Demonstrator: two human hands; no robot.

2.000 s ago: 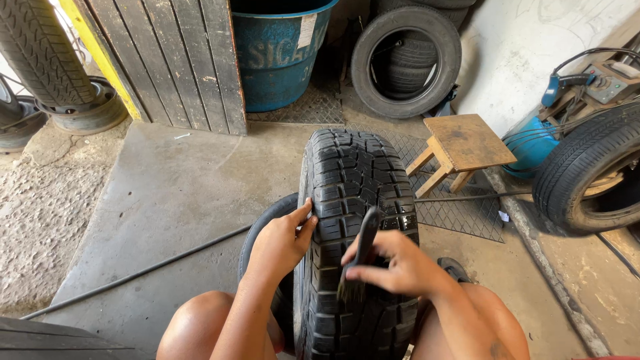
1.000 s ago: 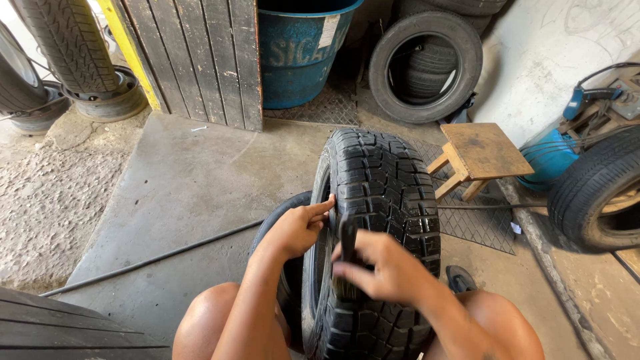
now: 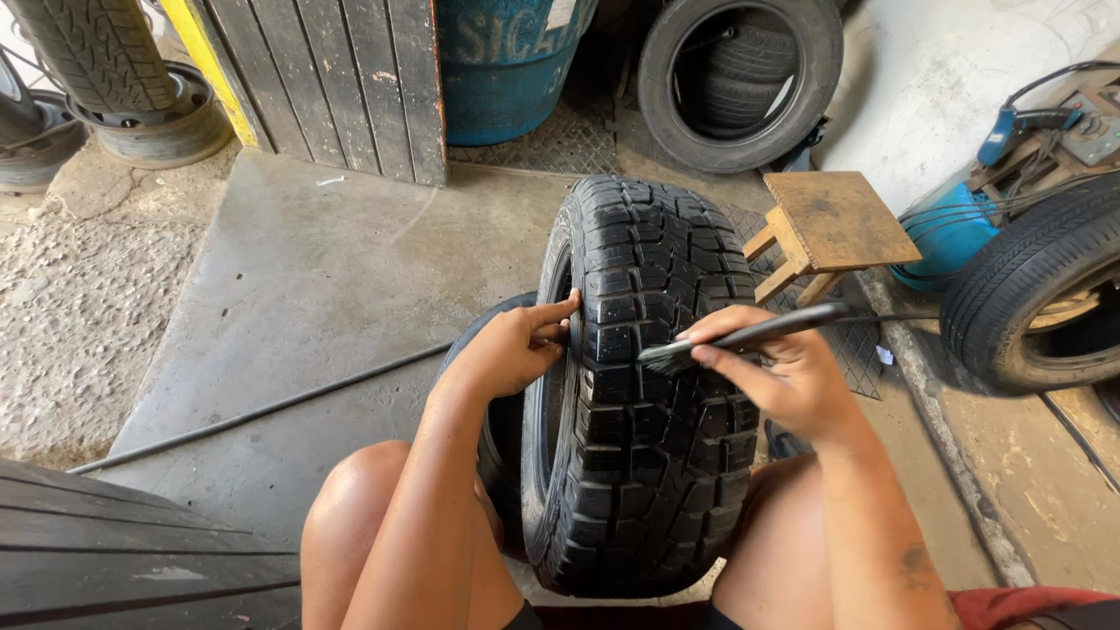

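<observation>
A black tire with chunky tread [image 3: 647,472] stands upright between my knees, its tread toward me and wet-looking in places. My right hand [image 3: 779,367] grips a paintbrush [image 3: 779,325] by its dark handle, and the bristles touch the tread near the middle. My left hand [image 3: 516,341] rests against the tire's left edge, fingertips on the shoulder of the tread and holding no tool. Behind that edge, another tire [image 3: 500,429] lies low on the floor, mostly hidden.
A small wooden stool [image 3: 844,219] stands beyond the tire on the right. Farther back are a blue tub [image 3: 503,79] and a leaning tire [image 3: 656,79]. Another tire [image 3: 989,297] is at the right, by a machine. A hose [image 3: 289,402] crosses the floor at left; wooden boards [image 3: 131,551] fill the lower left.
My right hand has turned the brush from a steep angle to a flatter one, its bristles now in plain sight on the tread. My left hand stays at the tire's left edge.
</observation>
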